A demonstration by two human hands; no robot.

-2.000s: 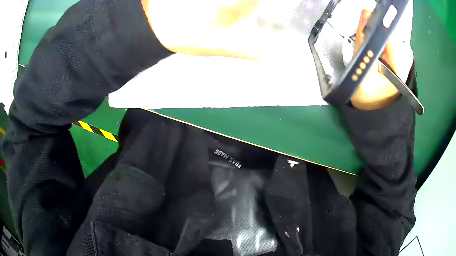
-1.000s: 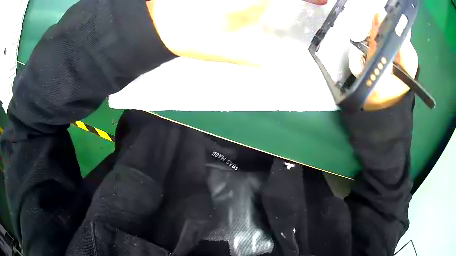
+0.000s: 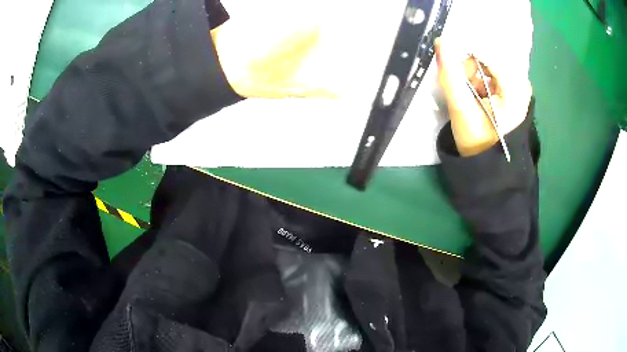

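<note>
A dark phone frame (image 3: 390, 96) is seen nearly edge-on, slanting from the top edge down past the white sheet's near edge. Its side shows slots and small round holes; its upper end is cut off. My right hand (image 3: 474, 103) is right of the frame and holds thin silver tweezers (image 3: 493, 120), their rear end pointing down. A right fingertip is close beside the frame; contact is unclear. My left hand (image 3: 282, 58) is overexposed and blends into the white sheet (image 3: 227, 141); its fingers cannot be made out.
The dark green bench mat (image 3: 412, 206) lies under the sheet, with a thin yellow edge towards my body. A brighter green surface (image 3: 591, 62) is at the upper right. Yellow-black tape (image 3: 122, 212) shows at lower left, and a pale surface (image 3: 591, 275) at lower right.
The frame has turned from showing its open inside to nearly edge-on and has moved left. My right hand has moved left, now apart from the frame's lower end; the tweezers point more steeply down.
</note>
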